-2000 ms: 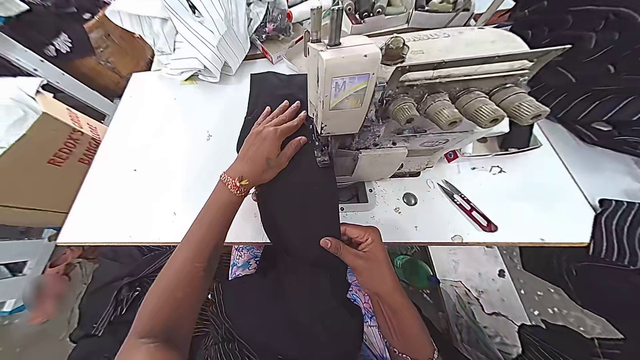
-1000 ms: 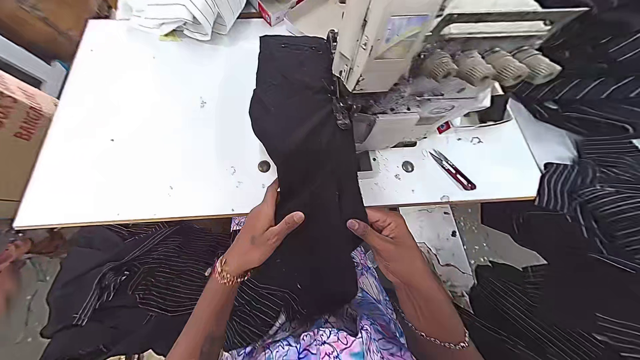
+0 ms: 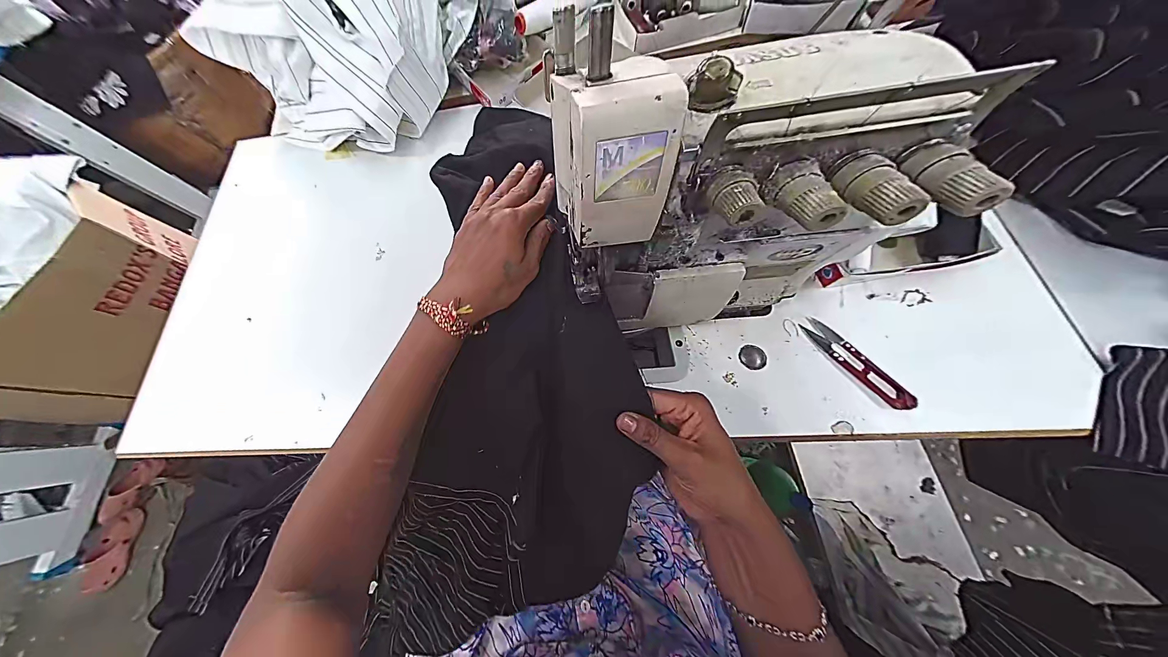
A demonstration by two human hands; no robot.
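Note:
A long piece of black fabric (image 3: 547,383) lies over the white table's front edge, its right side at the presser foot (image 3: 586,285) of an overlock sewing machine (image 3: 620,155). My left hand (image 3: 500,237) rests flat on the fabric just left of the machine head, fingers pointing away from me. Nearer to me, my right hand (image 3: 693,452) pinches the fabric's right edge between thumb and fingers at the table's front edge. The needle area is partly hidden by the machine head. The fabric's near part hangs down over my lap.
Thread snips (image 3: 858,363) with a red handle lie on the white tabletop (image 3: 292,301), right of the machine. White striped cloth (image 3: 338,73) is heaped at the back left. A cardboard box (image 3: 82,301) stands at the left, and dark striped fabric (image 3: 1086,119) at the right.
My left hand has moved from the fabric's near left edge forward to beside the machine head. My right hand still holds the right edge. The view has shifted.

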